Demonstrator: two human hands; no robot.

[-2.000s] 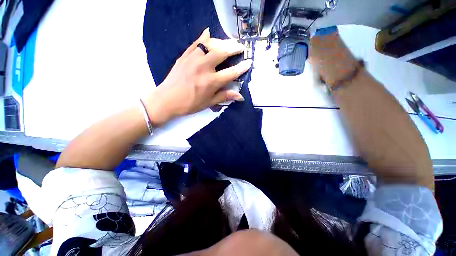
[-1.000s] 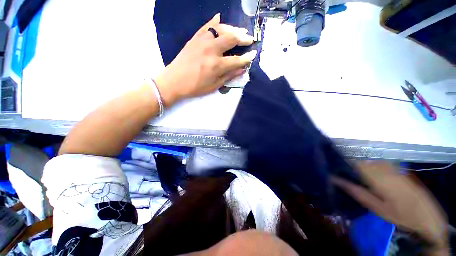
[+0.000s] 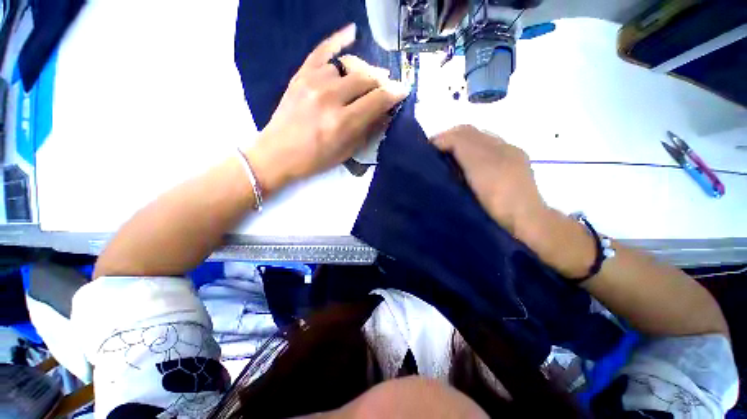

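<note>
Dark navy garment panels run from behind the presser foot down over the table's front edge. My left hand lies on the cloth just left of the foot, thumb and fingertips pinching its edge by the needle; the exact finger grip is partly hidden. My right hand is at the right edge of the panel, below the cylindrical attachment, with its fingertips curled over the cloth. The sewing machine is cut off by the top of the picture.
Thread snips lie at the right of the white table. A measuring tape runs along the front edge. A dark cloth piece lies at the far left. Pale cloth is piled below the edge. A dark object is at top right.
My right hand moved from beside the machine down below the table edge, then up to the panel near the foot. The panel's hanging part now spreads to the right. My left hand stays by the needle.
</note>
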